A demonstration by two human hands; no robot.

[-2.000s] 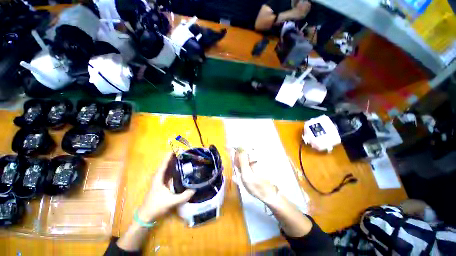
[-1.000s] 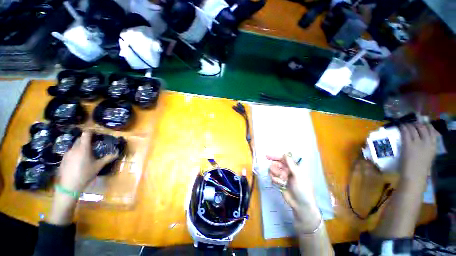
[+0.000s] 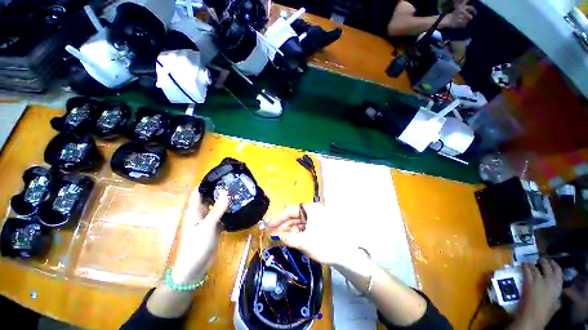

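Note:
My left hand [image 3: 201, 240] holds a black front shell [image 3: 233, 194] with its silvery circuit board facing up, thumb on the board. My right hand [image 3: 316, 235] is just right of the shell, fingertips pinched near a thin wire end; the tip itself is too small to make out. The open camera housing [image 3: 281, 290], white outside and black inside with red, blue and yellow wires, stands on the bench below both hands. Nothing grips its body. A black cable with split plug ends [image 3: 309, 169] lies behind it.
A clear blister tray [image 3: 122, 235] with several black shells [image 3: 66, 198] is at left. White paper [image 3: 367, 200] lies at centre right. White and black cameras [image 3: 183, 76] crowd the green strip [image 3: 335, 97]. At right, another person's hand [image 3: 543, 287] holds a white camera [image 3: 507, 287].
My left hand has taken a black shell from the tray and brought it above the housing. My right hand has moved left beside it. The neighbour's camera has moved nearer the front edge.

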